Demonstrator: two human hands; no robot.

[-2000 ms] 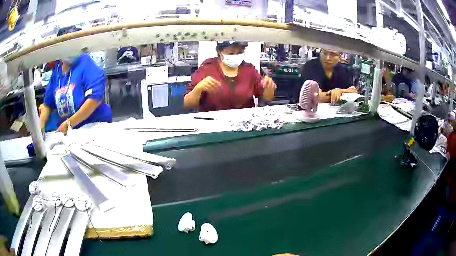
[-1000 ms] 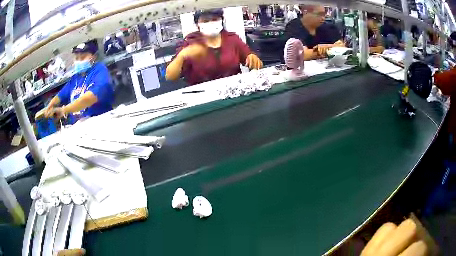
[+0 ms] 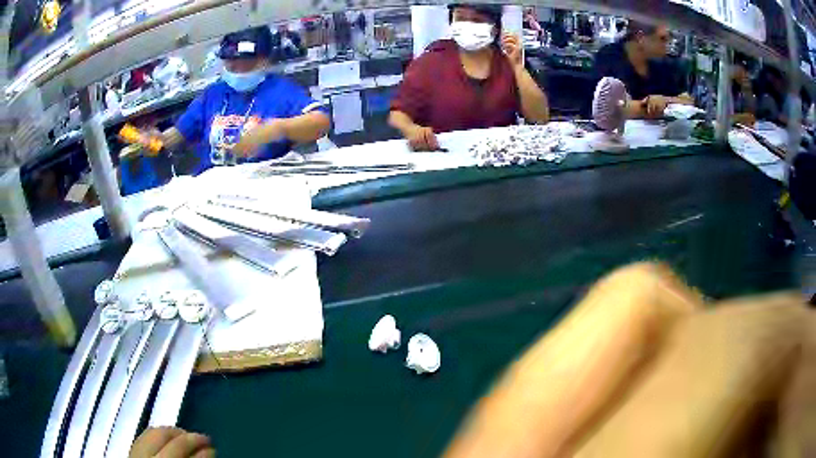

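Several long white lamp arms (image 3: 134, 385) lie side by side at the lower left, with round end caps (image 3: 167, 305) at their upper ends. More white arms (image 3: 259, 234) lie fanned on the padded board (image 3: 291, 309). Two small white joint covers (image 3: 385, 334) lie close together on the green surface. My left hand (image 3: 170, 445) is at the bottom edge, cut off, fingers curled over or beside the rightmost arm's lower part; its grip is unclear. My right hand (image 3: 626, 376) is large, blurred and close to the camera at the lower right; whether it holds anything is unclear.
Three workers face me across the line. A pile of small white parts (image 3: 521, 145), a pink fan (image 3: 610, 109) and thin strips (image 3: 344, 167) are on the far white bench. White posts (image 3: 101, 170) stand at left and right, and a rail crosses above.
My right hand has come up from the bottom right, now large in view. My left hand has shifted slightly right along the arms' lower ends. The view has turned, shifting the scene rightward.
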